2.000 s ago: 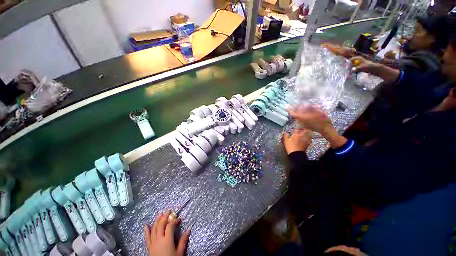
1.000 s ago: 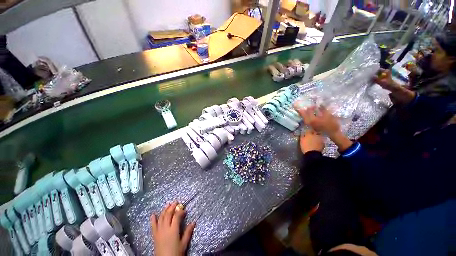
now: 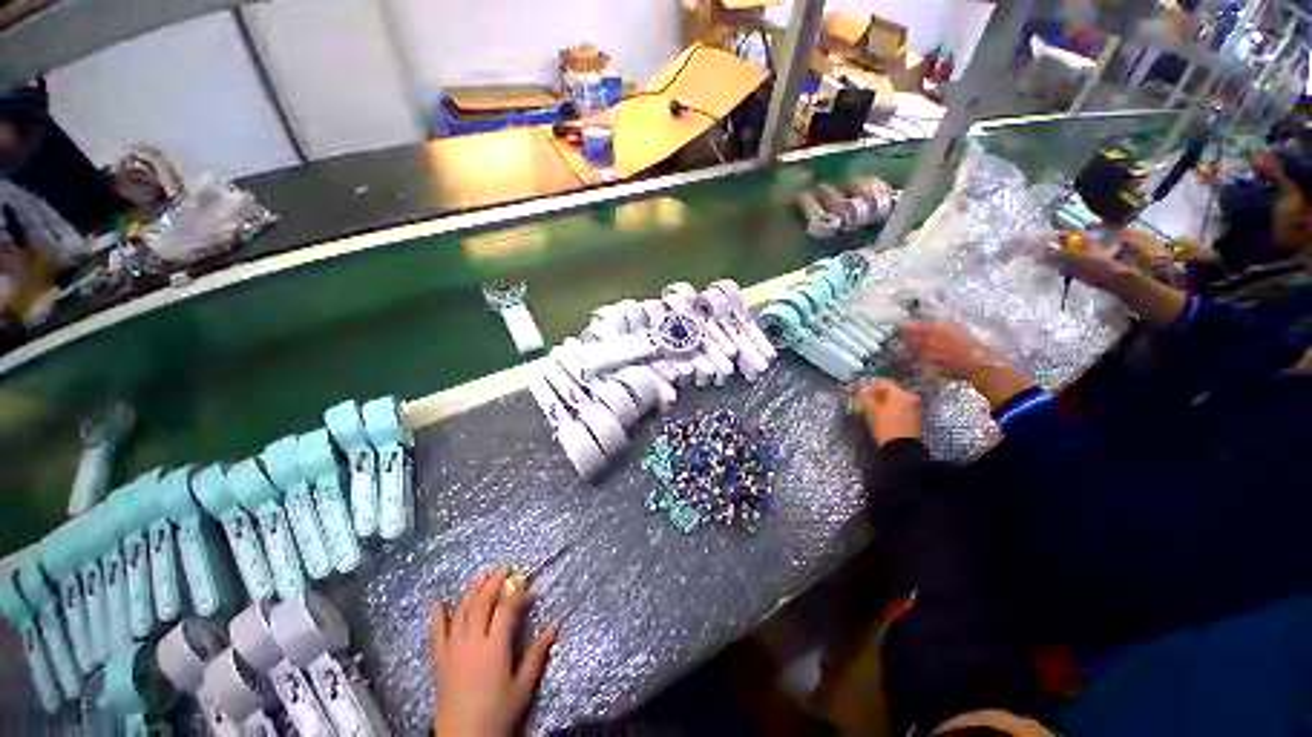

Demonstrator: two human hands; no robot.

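Observation:
My left hand (image 3: pixel 486 655) lies palm down on the silvery bench cover (image 3: pixel 604 605), fingers apart. A small yellowish tool end (image 3: pixel 515 582) with a thin dark shaft shows at its fingertips. My right hand (image 3: pixel 889 412), in a black sleeve, is at the bench's right side with bent fingers; whether it holds something is unclear. Between my hands is a loose pile of tiny dark, silver and shiny parts (image 3: pixel 727 468), with small mint parts (image 3: pixel 669 497) at its left edge. White handheld fans (image 3: pixel 583 432) lie behind the pile, one with its dark spoked face (image 3: pixel 678 334) up.
Mint fans (image 3: pixel 310 497) stand in a row at left, greyish fans (image 3: pixel 274 662) in front. More mint fans (image 3: pixel 827 338) lie at back right. A green conveyor (image 3: pixel 417 310) carries single fans. A neighbour's blue-cuffed hand (image 3: pixel 964 357) is beside my right hand, near clear plastic (image 3: pixel 993 245).
The view has shifted, moving the bench rightward in the picture. My left hand stays by the tool. The neighbour's clear plastic has been lowered and spread toward the bench.

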